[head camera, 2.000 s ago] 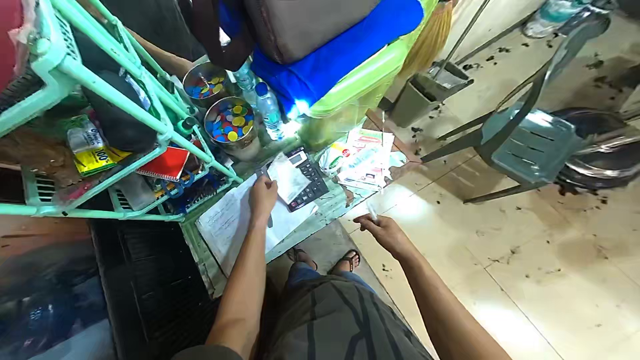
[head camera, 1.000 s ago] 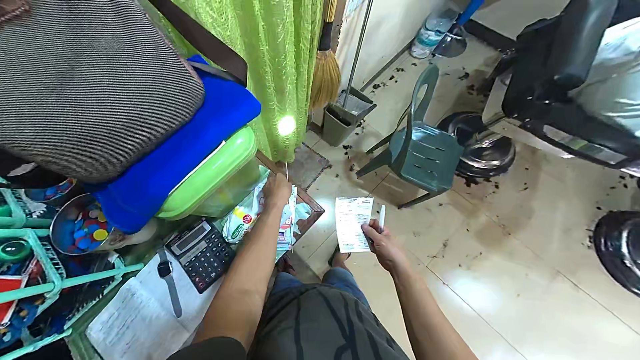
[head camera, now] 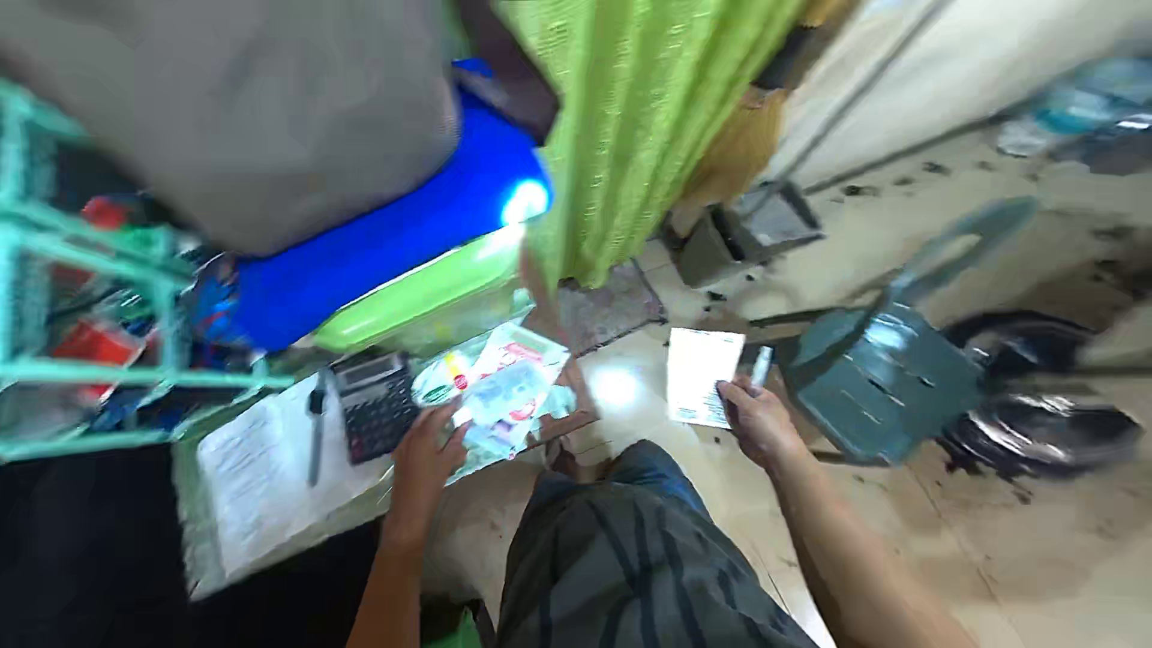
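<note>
Between thumb and fingers, my right hand (head camera: 760, 418) holds a small paper slip (head camera: 702, 378) with writing and a white pen-like object (head camera: 762, 364), out over the floor. My left hand (head camera: 430, 450) is at the near side of some printed plastic packets (head camera: 513, 382) on the table; whether its fingers grip one is not clear. Left of that hand lies a black calculator (head camera: 376, 405). Beside it, a dark wristwatch or strap (head camera: 316, 432) rests on white papers with handwriting (head camera: 247, 481).
A green plastic chair (head camera: 886, 387) stands to the right. Mint plastic shelving (head camera: 90, 369) is at the left. A grey bag sits on a blue item (head camera: 405, 243) above a green-lidded box (head camera: 423, 297). Behind are a green curtain (head camera: 621, 135) and a dustpan (head camera: 747, 234).
My left hand has moved from the calculator area to the curtain side of the packets, then back to their near side. The slip is now in my right hand. The view has swung considerably.
</note>
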